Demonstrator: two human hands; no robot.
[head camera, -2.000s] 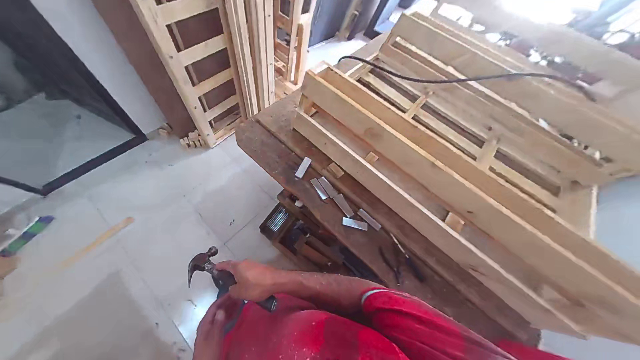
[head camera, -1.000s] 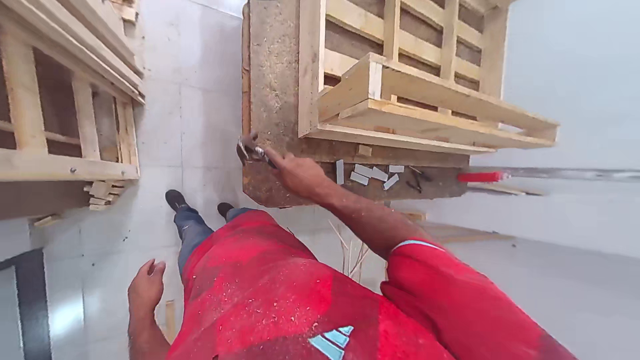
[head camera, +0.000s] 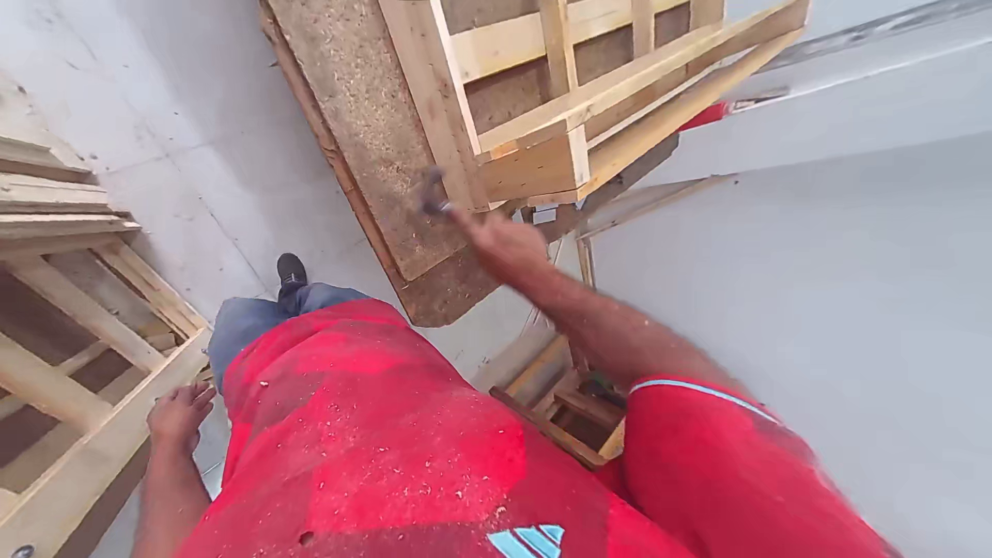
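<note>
My right hand (head camera: 508, 246) is closed around a claw hammer (head camera: 434, 195), whose blurred head is over the corner of the workbench's particle board (head camera: 364, 132). Just beyond the hand, a slatted wooden frame (head camera: 535, 170) rests on the bench, its near corner close to my knuckles. Low at my left side hangs my left hand (head camera: 182, 415), fingers loosely bent, beside another wooden frame (head camera: 147, 395); nothing shows in it. Part of a small pale metal piece (head camera: 545, 214) is visible on the bench beyond my right hand.
Timber pieces (head camera: 62, 209) lie at the left, above the second frame. Under the bench side stands a wooden box (head camera: 581, 422) with things in it. A red object (head camera: 704, 116) lies past the frame by the wall. My shoe (head camera: 291, 269) is on the tiled floor.
The view has swung round along the bench's end. My right hand still holds the hammer. The left hand, out of view two seconds ago, now hangs by the second frame.
</note>
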